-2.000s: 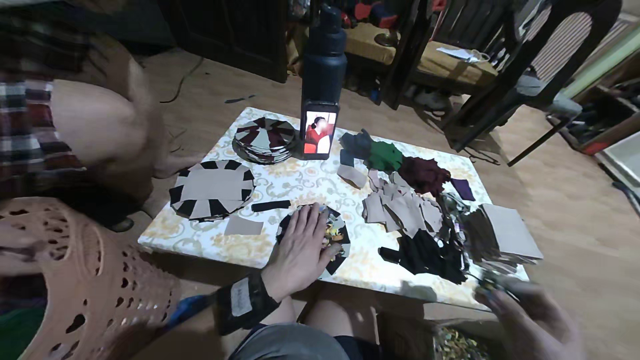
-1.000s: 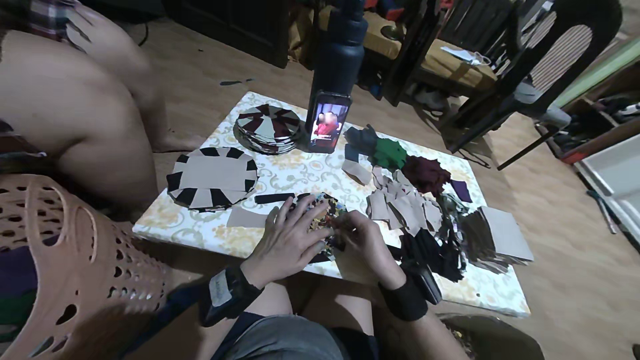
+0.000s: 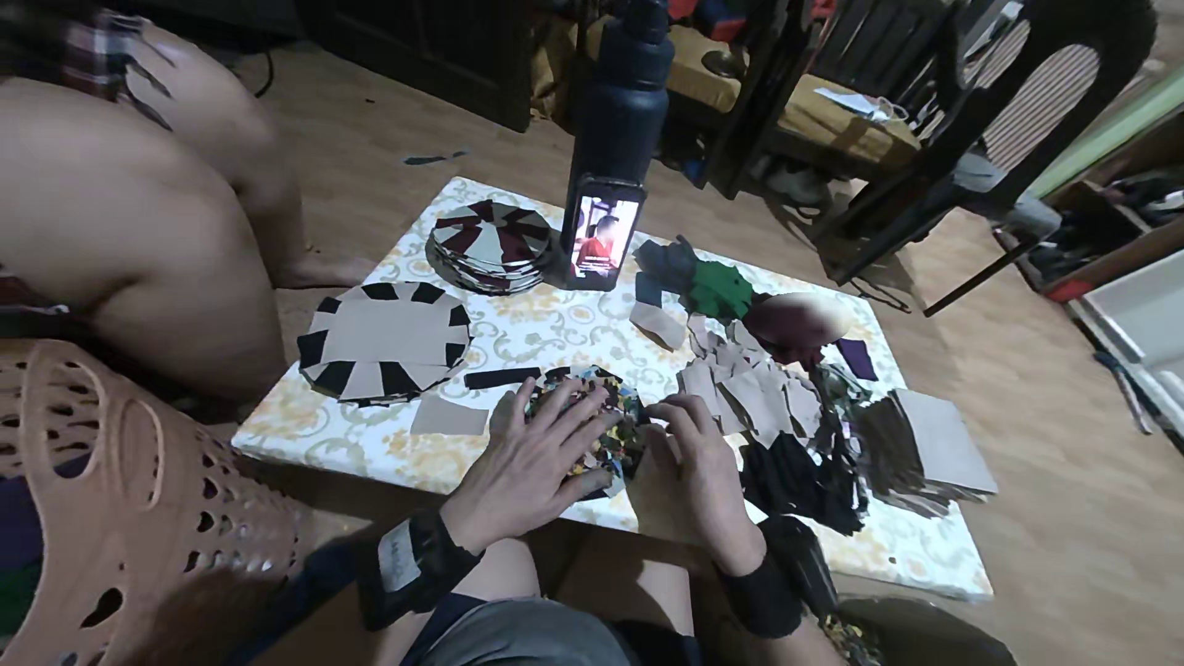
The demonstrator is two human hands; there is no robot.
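My left hand (image 3: pixel 546 453) lies spread, palm down, on a heap of small multicoloured fabric scraps (image 3: pixel 601 435) near the table's front edge. Fingertips of my right hand (image 3: pixel 694 462) touch or pinch the heap's right edge; whether something is between them is hidden. A black fabric strip (image 3: pixel 502 377) and a beige fabric piece (image 3: pixel 450 416) lie left of the heap. Farther left is a round beige piece with black edge patches (image 3: pixel 388 338); behind it stands a stack of round maroon and white patchwork pieces (image 3: pixel 490 242). Beige scraps (image 3: pixel 758 398) and black scraps (image 3: pixel 800 481) lie to the right.
A dark bottle (image 3: pixel 624 92) with a lit phone (image 3: pixel 603 231) against it stands at the back. Green (image 3: pixel 720 290) and maroon cloth (image 3: pixel 786 328) lie behind; stacked beige sheets (image 3: pixel 943 444) lie right. A plastic basket (image 3: pixel 185 472) and another person's bare leg (image 3: pixel 139 213) are at left.
My right hand was off the table's right side, near a small metallic object, two seconds ago; it has come left to the scrap heap. My left hand has stayed on the heap.
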